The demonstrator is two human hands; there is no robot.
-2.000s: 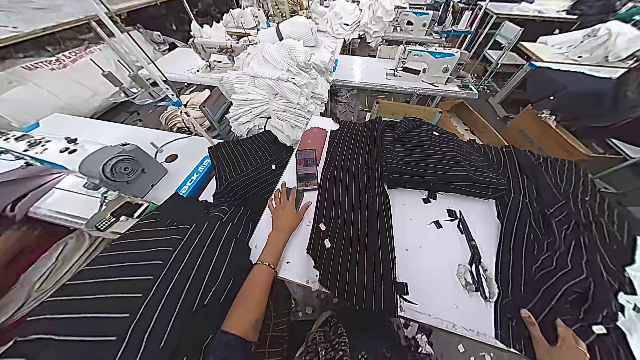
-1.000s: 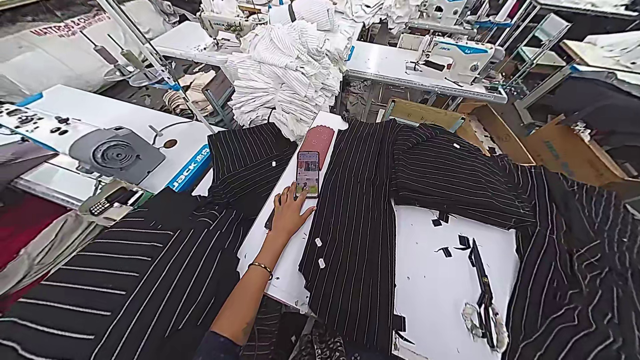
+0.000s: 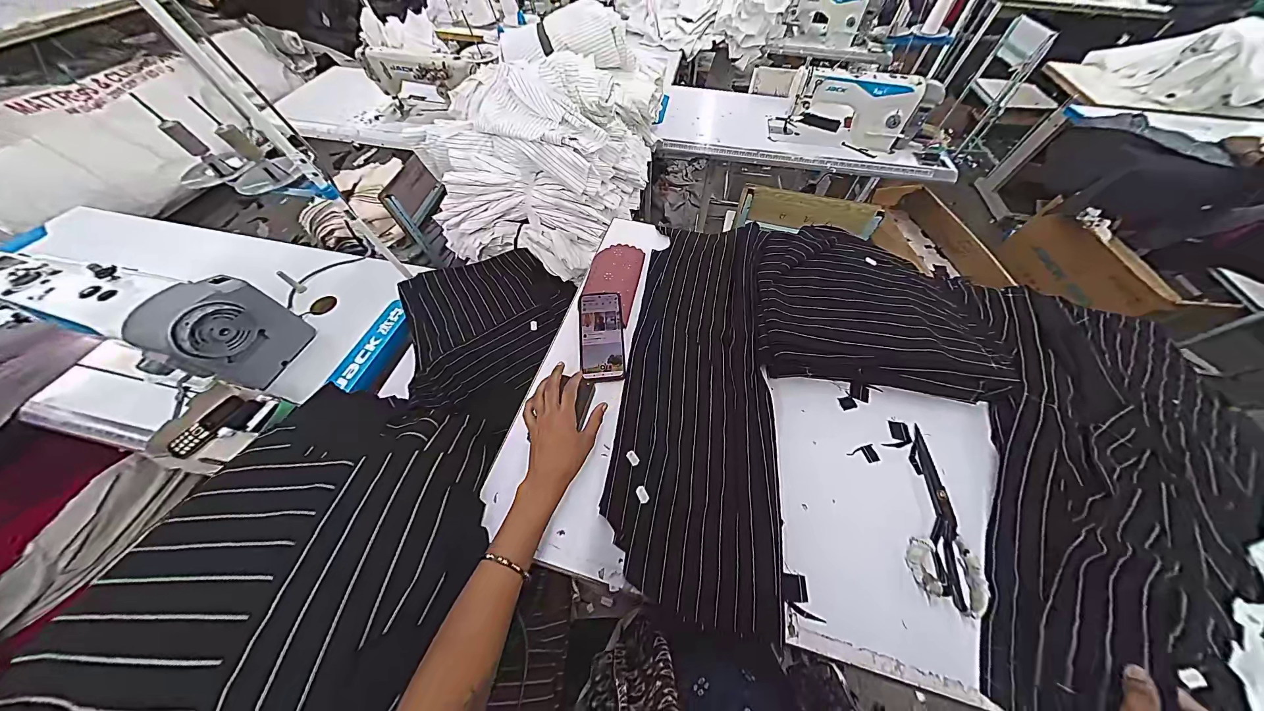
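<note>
My left hand [image 3: 561, 425] lies palm down on the white table [image 3: 583, 513], fingers apart, just below a smartphone [image 3: 601, 336] with a lit screen. A dark object shows partly beneath its fingers. The phone rests partly on a pink patterned case or cloth [image 3: 617, 269]. Only the fingertips of my right hand [image 3: 1144, 688] show at the bottom right edge, on black striped fabric [image 3: 1096, 513]; what they hold cannot be told. Between the hands lies a black striped fabric panel [image 3: 706, 425]. Fabric shears [image 3: 943, 533] with cloth-wrapped handles lie among black scraps [image 3: 869, 452].
More striped fabric [image 3: 326, 553] drapes at the left beside a sewing machine [image 3: 217, 331] and a keypad phone [image 3: 207, 427]. A heap of white striped fabric [image 3: 553, 148] stands behind the table. Cardboard boxes [image 3: 1086, 262] and another sewing machine [image 3: 859, 109] are at the back right.
My right hand was more fully in view at the lower right two seconds ago, out of view one second ago, and shows only fingertips now. My left hand stays by the smartphone.
</note>
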